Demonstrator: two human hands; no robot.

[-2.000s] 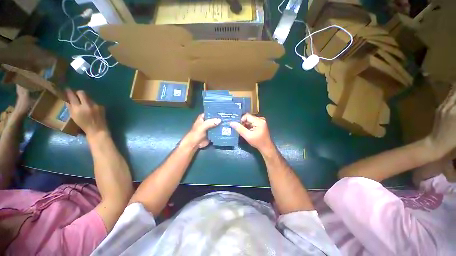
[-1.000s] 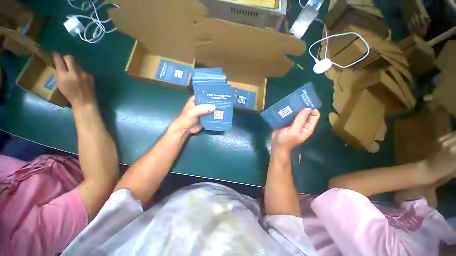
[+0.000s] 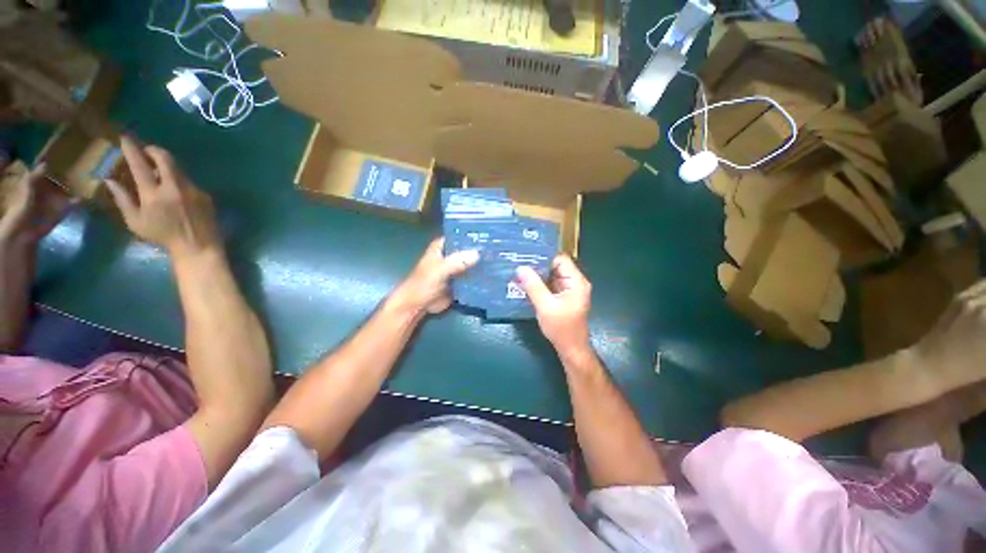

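Observation:
My left hand [image 3: 429, 279] holds a fanned stack of blue insert cards [image 3: 481, 240] by its left side, thumb on top. My right hand [image 3: 560, 301] grips a blue card [image 3: 519, 270] at the stack's right side, overlapping the stack. The cards are held in front of an open brown mailer box [image 3: 571, 219] and hide much of its inside. A second open mailer box [image 3: 316, 171] stands to its left with a blue card [image 3: 391, 186] lying flat in it. Both lids stand up behind the boxes.
A neighbour's hand [image 3: 162, 203] is at another box on the left. Part-folded box blanks [image 3: 795, 259] are heaped on the right, beside a looped white cable [image 3: 698, 165]. A beige instrument [image 3: 530, 67] and white cables [image 3: 188, 91] are at the back. Another person's arm [image 3: 833, 391] reaches in from the right.
My right hand was out to the right with one or more cards a second ago; it is now back at the stack. The left neighbour's hands have shifted at their box.

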